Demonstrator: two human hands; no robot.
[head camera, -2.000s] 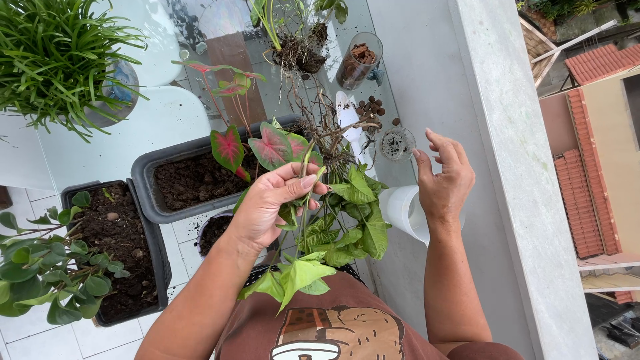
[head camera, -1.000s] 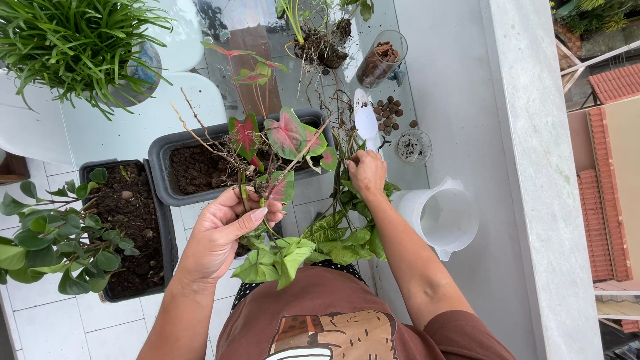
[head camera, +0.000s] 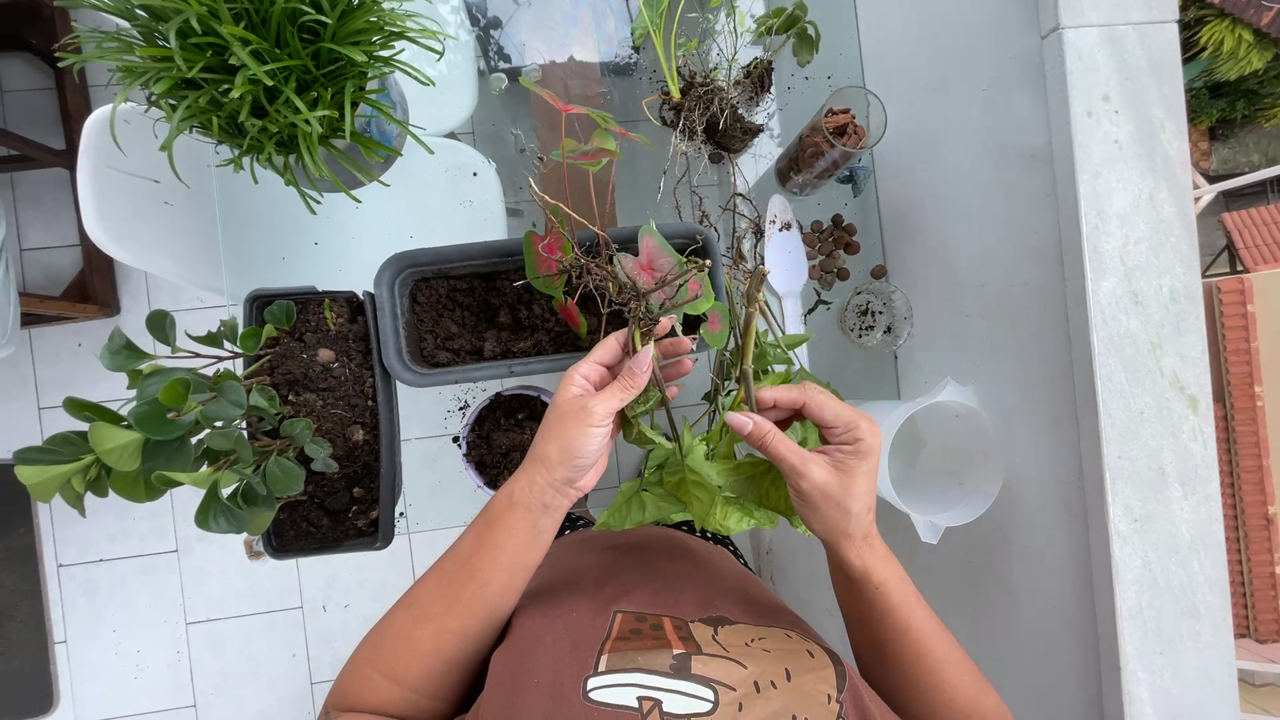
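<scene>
My left hand pinches the thin stems of an uprooted plant, whose tangled brown roots rise above the fingers. To its right, my right hand grips a thicker stem between thumb and fingers. Bright green leaves hang below and between both hands. Just beyond my left hand, a grey rectangular planter holds dark soil, and red-and-green caladium leaves stand at its right end. A small round pot of soil is left of my left wrist.
A planter with a leafy plant is at left, grass-like foliage at upper left. Rootballs, a glass of bark chips, a white scoop, clay pebbles, a small glass dish and a plastic jug lie rightward.
My right hand was reaching into the plants near the scoop a second ago; now it is nearer my body with a thick stem in its fingers. My left hand still holds its stems.
</scene>
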